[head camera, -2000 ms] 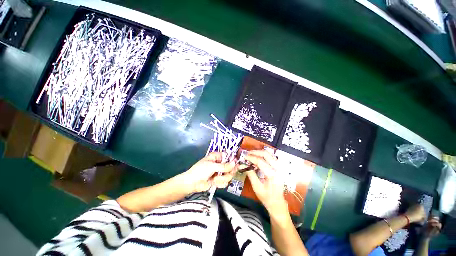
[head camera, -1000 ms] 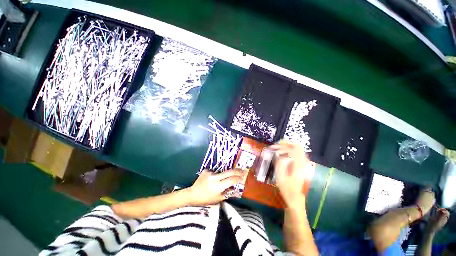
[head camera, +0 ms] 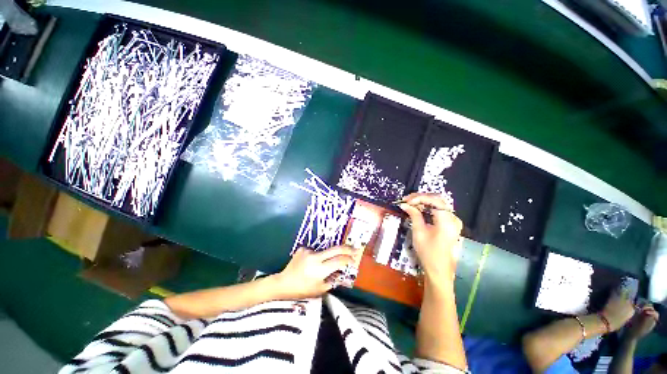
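My left hand [head camera: 316, 271] lies on the fixture [head camera: 361, 226] at the left end of the orange mat [head camera: 387, 283], fingers over its lower part. A loose bundle of thin white pieces [head camera: 322, 215] lies just beyond it. My right hand [head camera: 434, 232] holds thin dark tweezers [head camera: 409, 205], their tip at the near edge of the left small tray [head camera: 391, 124], which holds tiny whitish-purple parts. A pale block [head camera: 387, 239] lies on the mat between the hands. A white perforated plate [head camera: 404, 256] is partly hidden by my right hand.
Two more small trays, a middle one [head camera: 468, 146] and a right one [head camera: 528, 179], hold white bits. A large black tray [head camera: 208, 55] of white pieces and a clear bag [head camera: 256, 124] are at left. A crumpled bag [head camera: 607, 219] and another person's hands [head camera: 620, 308] are at right.
My left hand has gone from the raised bundle to the fixture, and the bundle now lies down. The pale block lies on the mat. My right hand has moved right and up to the left small tray's edge.
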